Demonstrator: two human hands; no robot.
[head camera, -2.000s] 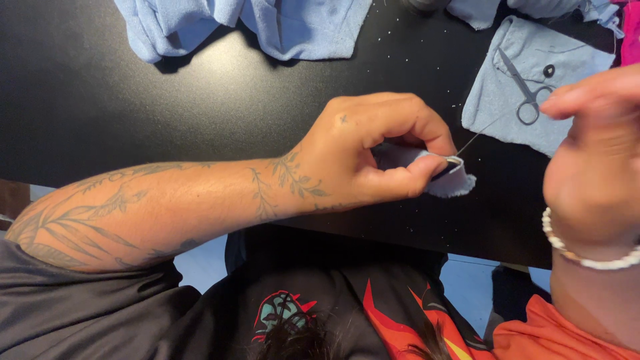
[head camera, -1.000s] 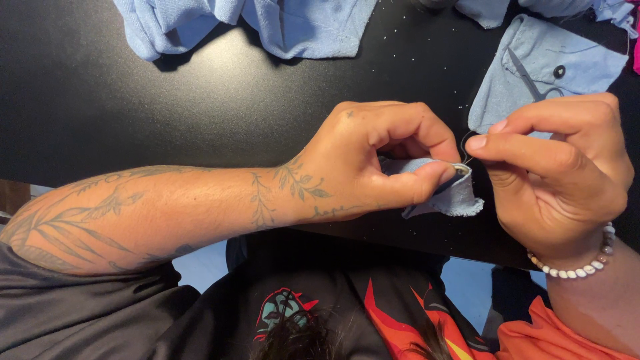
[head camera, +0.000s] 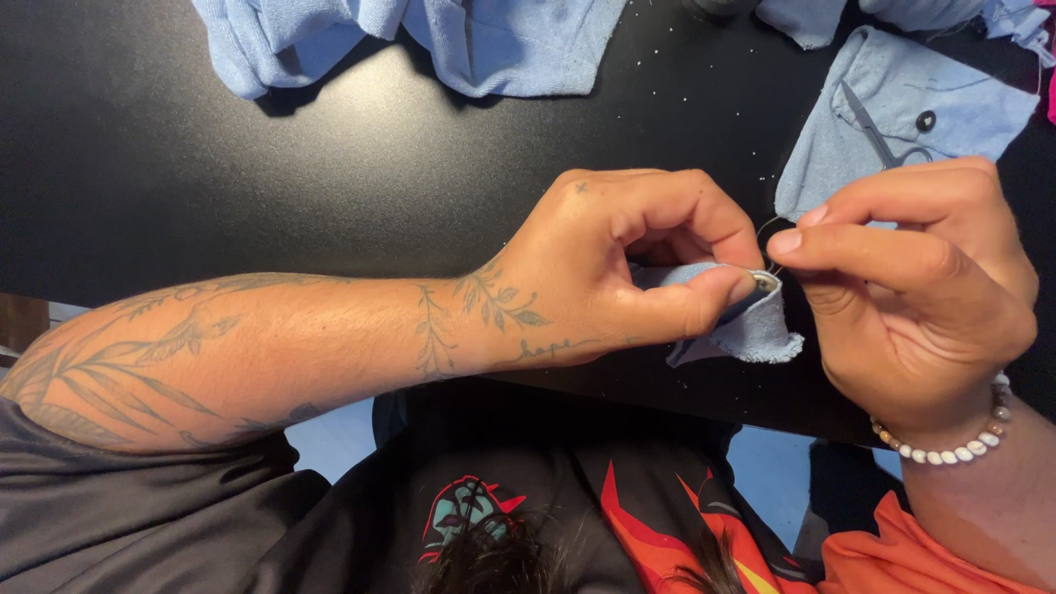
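Between thumb and forefinger, my left hand (head camera: 652,256) pinches a small folded piece of light blue fabric (head camera: 755,330) with a frayed edge. A small round button (head camera: 766,282), partly covered, shows at the fold beside the thumb tip. Just right of the fold, my right hand (head camera: 924,280) has its fingertips together on a thin thread (head camera: 767,227), which loops by the fabric. Whether a needle is between those fingertips cannot be seen. Behind my right hand, small scissors (head camera: 870,128) lie on a light blue cloth piece, their handles partly hidden.
The light blue cloth piece (head camera: 982,107) at the upper right carries a dark button (head camera: 926,121). More blue fabric (head camera: 511,49) lies along the far side of the black table (head camera: 206,190). White lint specks are scattered on the tabletop, and further cloth is bunched at the top right.
My right hand has come left and in close to the fabric, from further right two seconds ago. The thread, stretched out to the right earlier, now loops beside the fold. My left hand keeps its pinch.
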